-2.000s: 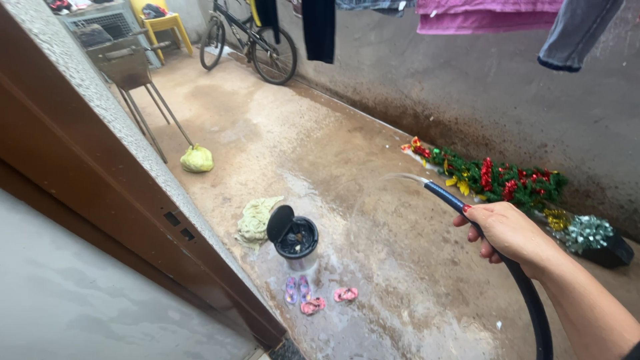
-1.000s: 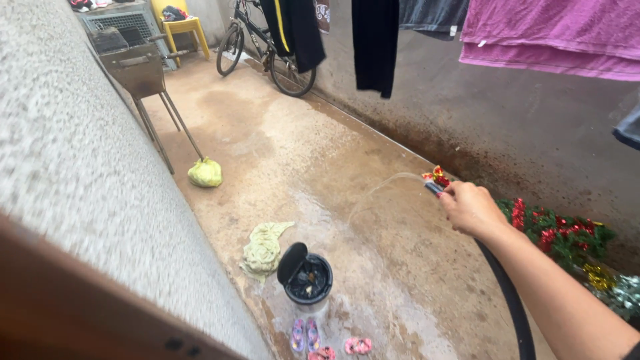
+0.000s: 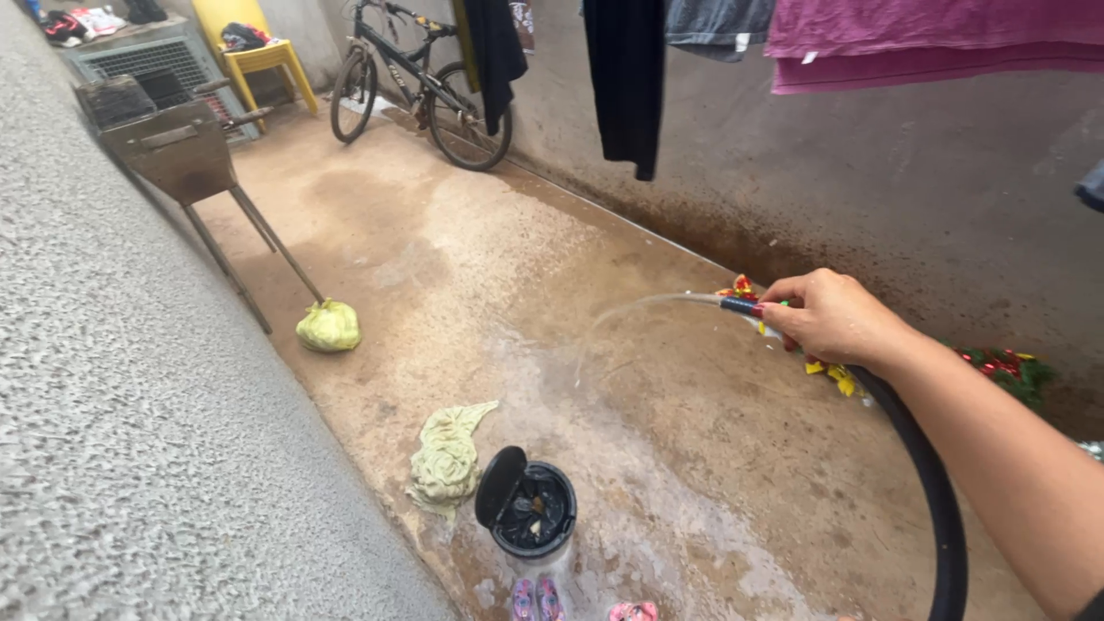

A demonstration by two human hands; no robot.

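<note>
My right hand grips a black garden hose near its end, which points left. A thin arc of water runs from the hose and falls onto the wet concrete floor. Behind and below the hand lies a green garland with red and yellow ornaments, partly hidden by the arm. Lower left of the hand stands a small bin with its black lid up and a dark liner with scraps inside. A crumpled pale green cloth lies beside it. My left hand is out of view.
Small purple sandals and pink footwear sit near the bottom edge. A metal grill on legs, a yellow-green bag, a bicycle and a yellow chair stand farther back. Clothes hang along the right wall; a rough grey wall borders the left.
The view has shifted, and the brown door frame seen earlier at the left has left it. My right hand still holds the running hose. More of the garland is hidden or out of view.
</note>
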